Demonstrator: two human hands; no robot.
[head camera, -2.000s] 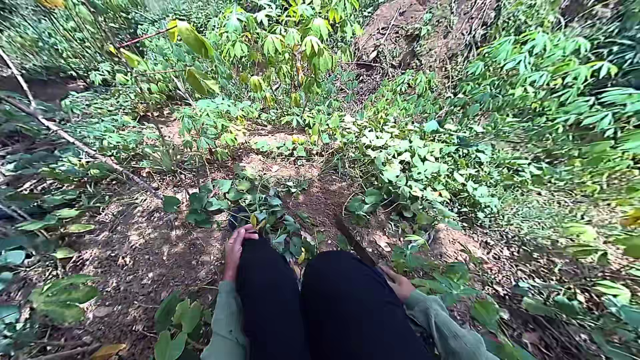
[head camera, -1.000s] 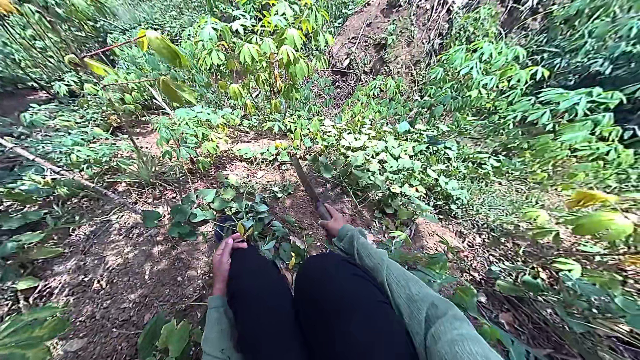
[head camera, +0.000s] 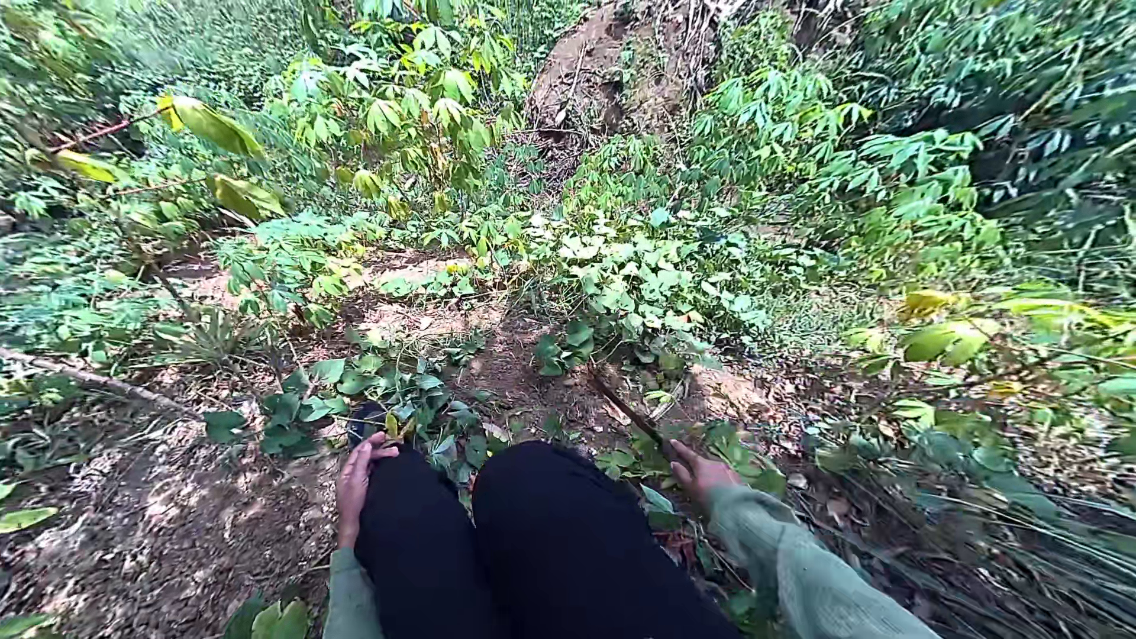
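Note:
My right hand is closed around the handle of a long-bladed knife, to the right of my knees. Its narrow dark blade slants up and to the left, with the tip near the soil and low green leaves. Against the outer side of my left knee rests my left hand, its fingers slightly apart and nothing seen in it. Leafy vines spread over the ground just ahead of that hand, partly covering a dark shoe.
A dry branch lies at the left. Bright leafy ground cover grows ahead, with tall broad-leaved plants behind it. An earth bank rises at the back. Yellowing leaves reach in from the right.
My right hand, raised in front of my right knee a second ago, has moved down and to the right with the knife. My left hand remains by my left knee.

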